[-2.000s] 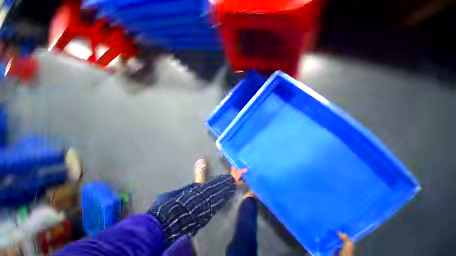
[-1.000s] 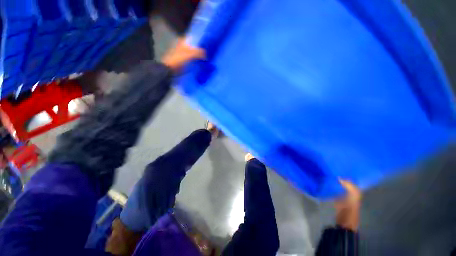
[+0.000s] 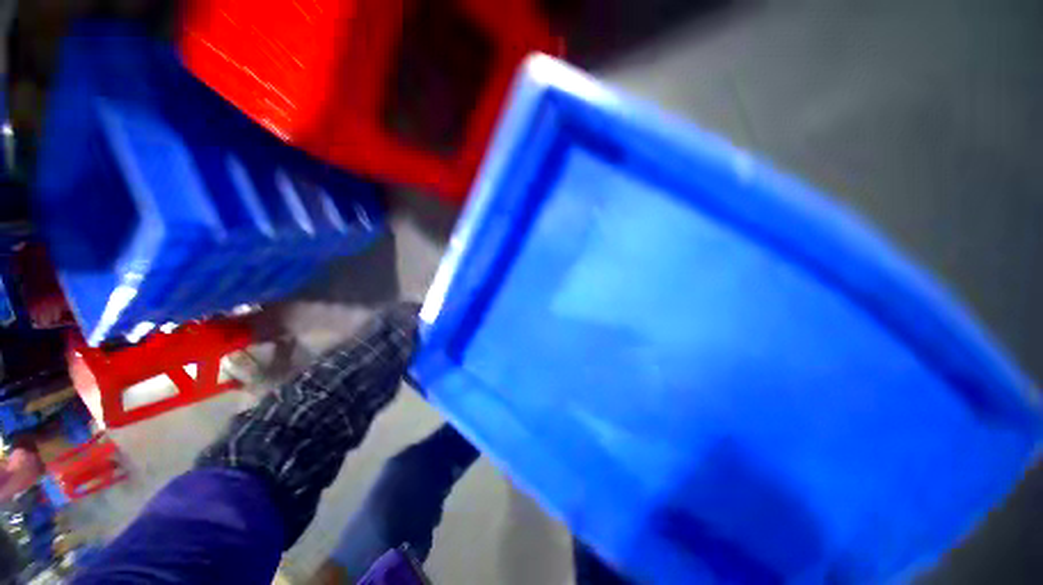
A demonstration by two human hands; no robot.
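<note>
An empty blue plastic tray (image 3: pixel 709 377) fills the centre and right, its raised rim tilted across the view. My left arm, in a dark checked sleeve with a purple cuff above it, reaches the tray's left corner. My left hand is hidden at or behind that corner, so its grip does not show. My right hand is not visible; the tray's near edge runs out of the bottom of the picture. A dark shadow lies on the tray's lower part.
A stack of blue trays (image 3: pixel 229 217) stands upper left, beside a red stool (image 3: pixel 309 80). A low red stool (image 3: pixel 160 371) is under the stack. A smaller red object (image 3: pixel 86 466) is at the far left. Grey floor (image 3: pixel 904 126) and part of my legs show.
The second blue tray seen under the held one two seconds ago no longer shows. Both hands, visible on the tray a second ago, are now out of sight. The view has shifted.
</note>
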